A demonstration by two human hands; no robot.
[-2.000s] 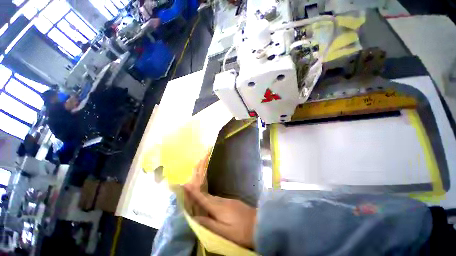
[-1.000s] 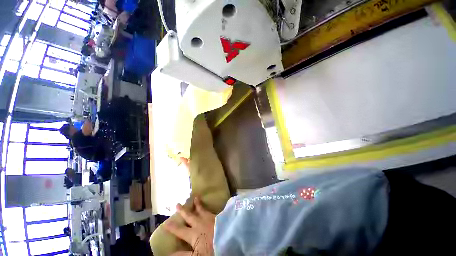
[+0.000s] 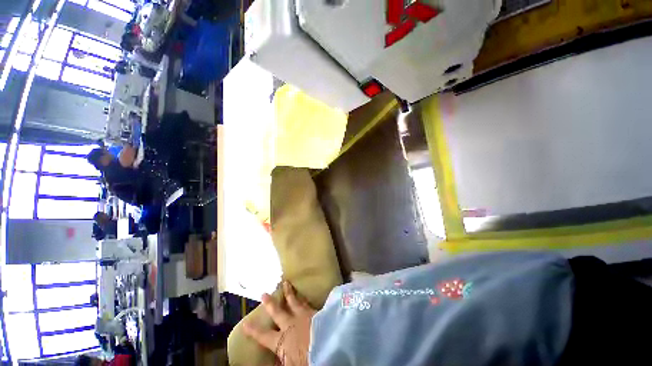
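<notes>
A tan panel [image 3: 304, 236], folded and creased, runs down from a bright yellow piece [image 3: 307, 132] to the bottom edge. My right hand [image 3: 282, 325] lies on the panel's lower part with its fingers spread; the picture's bottom cuts it off. Its blue sleeve comes in from the right. A small skin-coloured spot at the panel's left edge may be a fingertip of my left hand; the rest of that hand does not show. The white sewing head [image 3: 400, 43] with a red logo stands above. A white template sheet [image 3: 550, 136] with a yellow-taped edge lies at right.
A dark plate [image 3: 375, 196] lies between panel and template. An amber-yellow bar [image 3: 565, 28] crosses the upper right. A glaring white sheet [image 3: 243, 164] lies left of the panel. Further left are a seated person [image 3: 121, 175], a blue container [image 3: 204, 53], machines and windows.
The two-second-old frame shows my right hand at the yellow piece, left sleeve below. The tan side has since come into view under my right hand. The view has moved closer to the machine head.
</notes>
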